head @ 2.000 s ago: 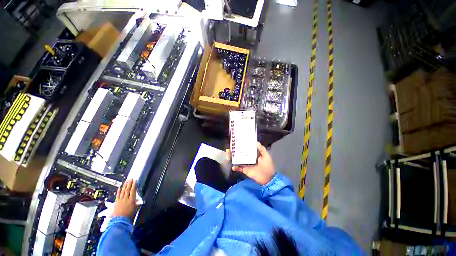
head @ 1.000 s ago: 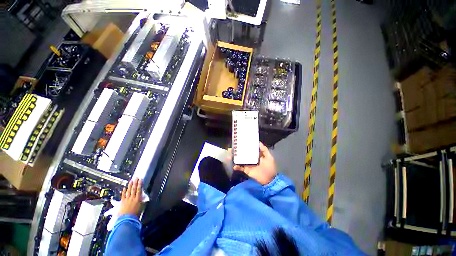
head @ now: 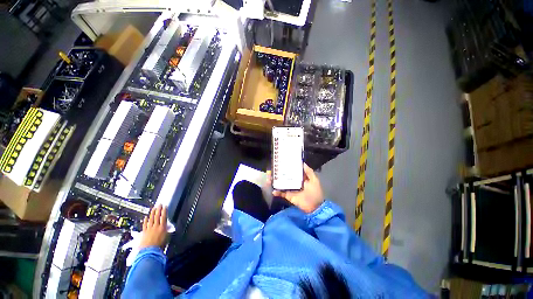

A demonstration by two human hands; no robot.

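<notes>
My right hand [head: 308, 193] holds a smartphone [head: 288, 159] upright at its lower end, with a bright white screen showing a list. My left hand [head: 155, 229] lies on the silver conveyor rail [head: 186, 155], fingers extended, with crumpled white cloth [head: 133, 240] beside and under it. Whether the fingers grip the cloth cannot be told. On the line lie dark power supply boards with pale grey heat sinks [head: 146, 150] and orange-copper coils [head: 124, 155] between them.
An open carton [head: 249, 92] of small black parts and clear blister trays [head: 317, 99] stand beyond the phone. A black tote [head: 78, 89] and striped strips [head: 29, 149] are left of the line. Yellow-black tape [head: 391, 128] crosses the floor. Cartons [head: 505, 125] and dark racks are at right.
Since the first frame, the view has shifted slightly, so the line and carton appear a little further right. The phone stays in my right hand and my left hand stays at the rail.
</notes>
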